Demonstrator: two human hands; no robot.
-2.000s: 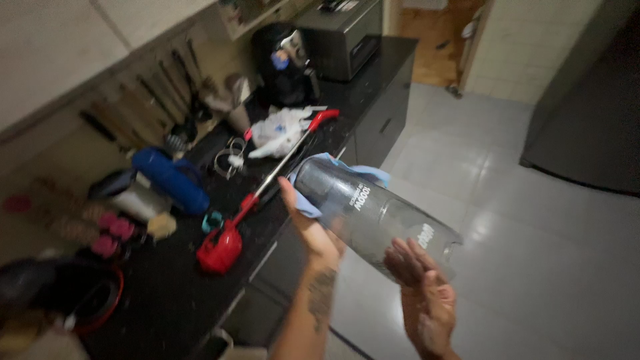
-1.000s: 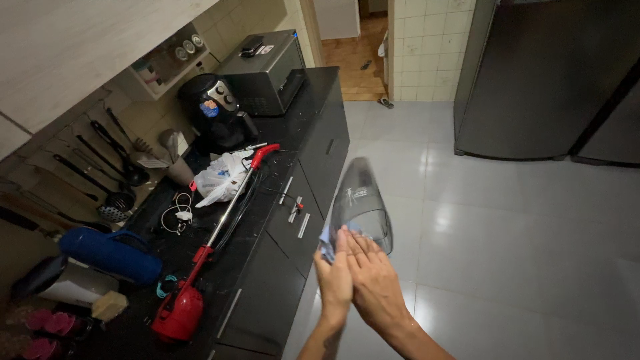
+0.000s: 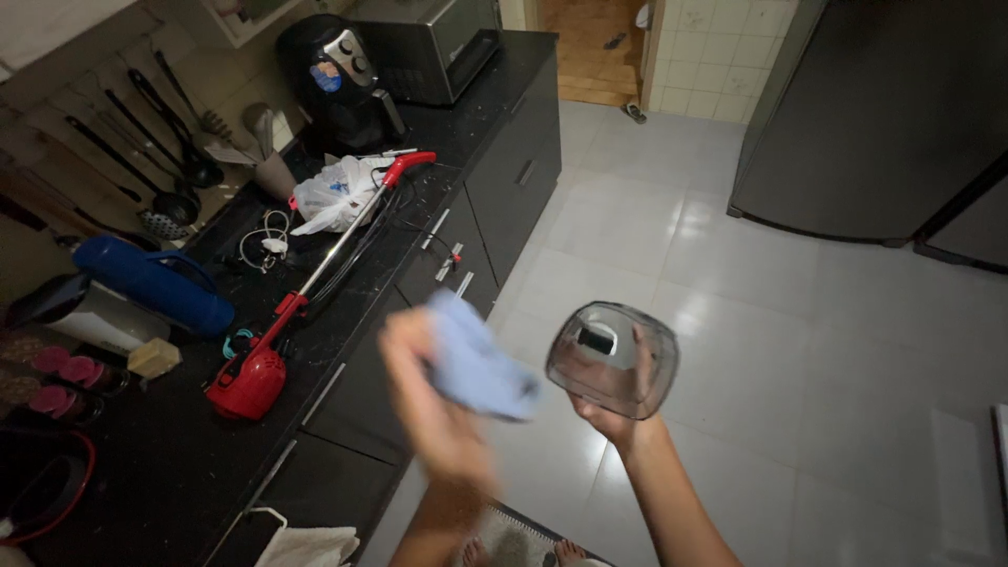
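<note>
My left hand (image 3: 429,386) is blurred and holds a folded light blue cloth (image 3: 480,362) over the counter's front edge. To its right, my right hand (image 3: 622,417) grips a clear smoky plastic container (image 3: 606,358), which looks like a vacuum's dust cup, from below and behind; its fingers show through the wall. The cloth and the container are apart. On the counter at the left lies a red stick vacuum cleaner (image 3: 252,382) with a metal tube and a red handle.
The black counter (image 3: 157,465) bears a blue thermos (image 3: 153,283), a white plastic bag (image 3: 339,193), an air fryer (image 3: 339,87) and a microwave-like oven (image 3: 441,47). Utensils hang on the wall. A dark refrigerator (image 3: 874,118) stands at the right, and a cloth (image 3: 307,547) hangs below the counter.
The hands, together on the container a second ago, are now apart. My left hand has come away leftward with the cloth; the container's broad end now faces the camera.
</note>
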